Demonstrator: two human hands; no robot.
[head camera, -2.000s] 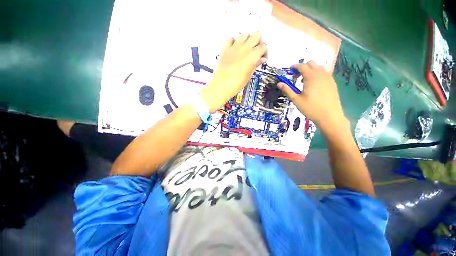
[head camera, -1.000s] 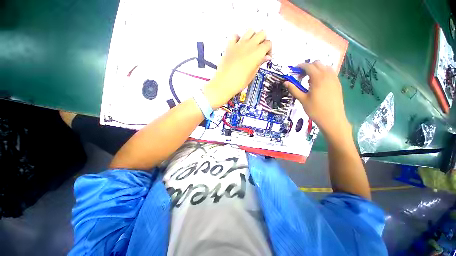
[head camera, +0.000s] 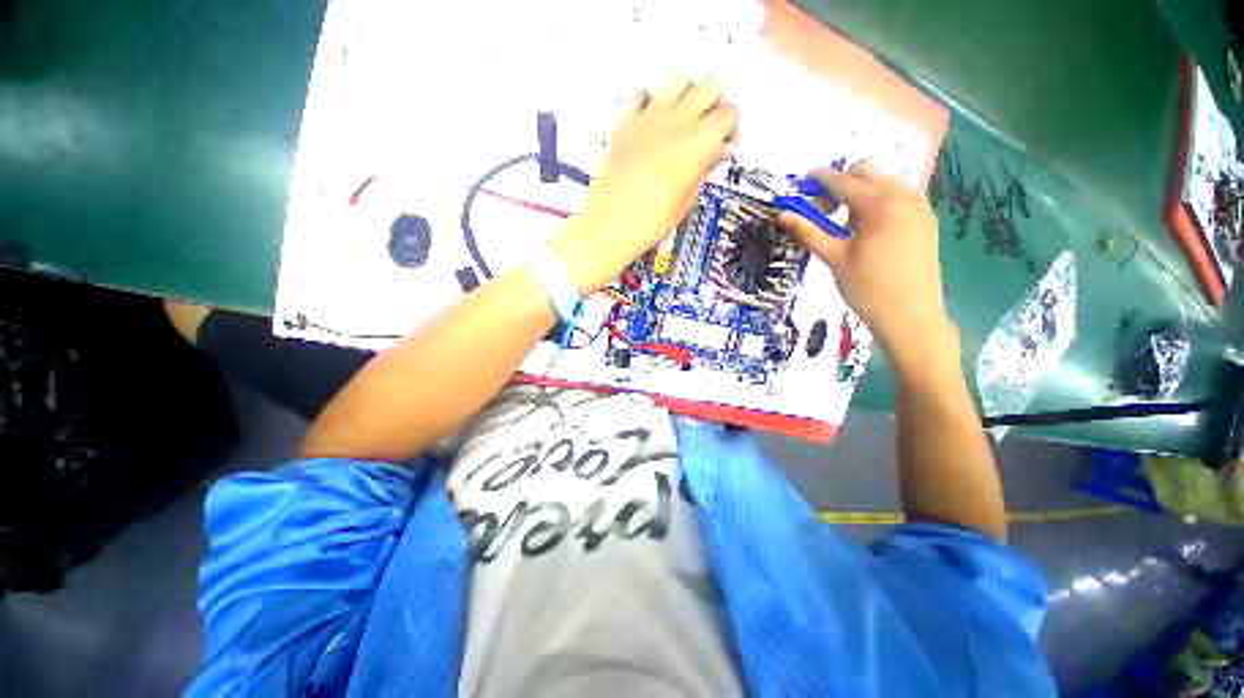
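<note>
A white panel (head camera: 409, 109) lies on a red-orange pad (head camera: 873, 82) and carries a blue motherboard (head camera: 696, 334) with a black round fan (head camera: 753, 259). My right hand (head camera: 873, 232) is shut on blue-handled side cutters (head camera: 816, 214), whose tips point left at the board's upper edge. My left hand (head camera: 662, 171) rests at the board's upper left, fingers curled downward; what its fingertips touch is hidden. A black-sleeved cable (head camera: 471, 218) loops left of the board, with a black tape strip (head camera: 547, 147) over it.
A black oval speaker (head camera: 408, 240) is on the panel's left. Right on the green bench (head camera: 137, 164) are scattered thin dark strips (head camera: 989, 205), a crumpled clear bag (head camera: 1026, 334) and a black bar (head camera: 1105, 412). Another unit (head camera: 1203, 177) lies at the far right.
The panel has shifted slightly right and down in view since the first frame. The cutters and my right hand have moved slightly against the board; the fan shows more clearly. My left hand has barely moved.
</note>
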